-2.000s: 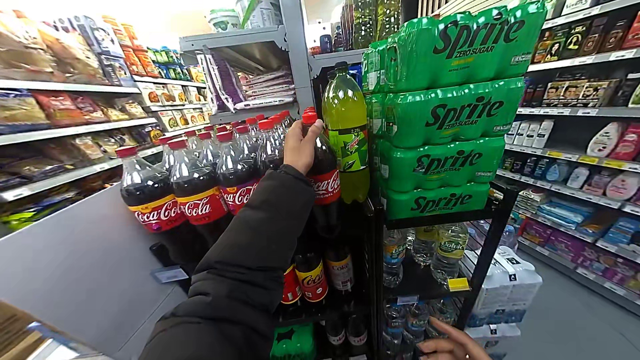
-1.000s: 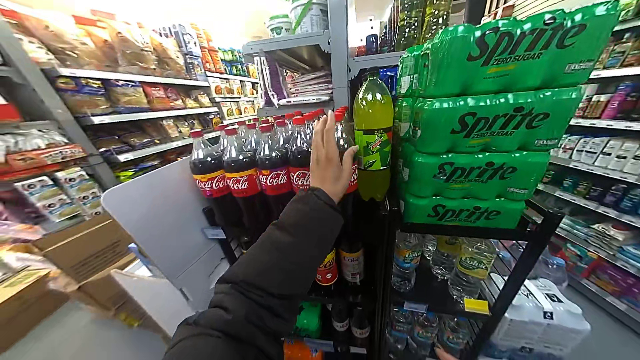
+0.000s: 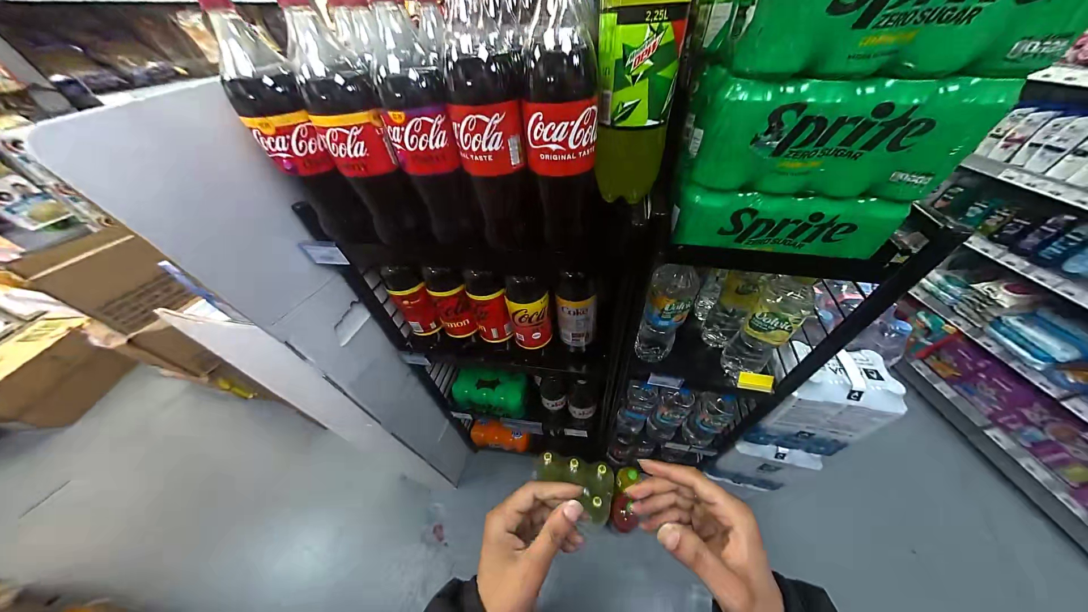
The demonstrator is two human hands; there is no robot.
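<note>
Both bare hands are raised low in the view, side by side with a gap between them. My left hand has its fingers curled, thumb near the fingertips, with nothing seen in it. My right hand is partly curled, its fingers apart and holding nothing. Beyond them on the floor are a shrink-wrapped pack of bottles and small bottles, partly covered by the hands. Above, large Coca-Cola bottles line the black rack's top shelf beside a green Mountain Dew bottle.
Sprite Zero Sugar multipacks are stacked at the rack's right, over water bottles. Wrapped white packs stand on the floor beside it. A pale panel borders the left, with cardboard boxes past it. Store shelving runs along the right.
My left hand was on a Coca-Cola bottle, then raised open before the bottles; it is now low, beside my right hand, which has come fully into view. The view has tilted down.
</note>
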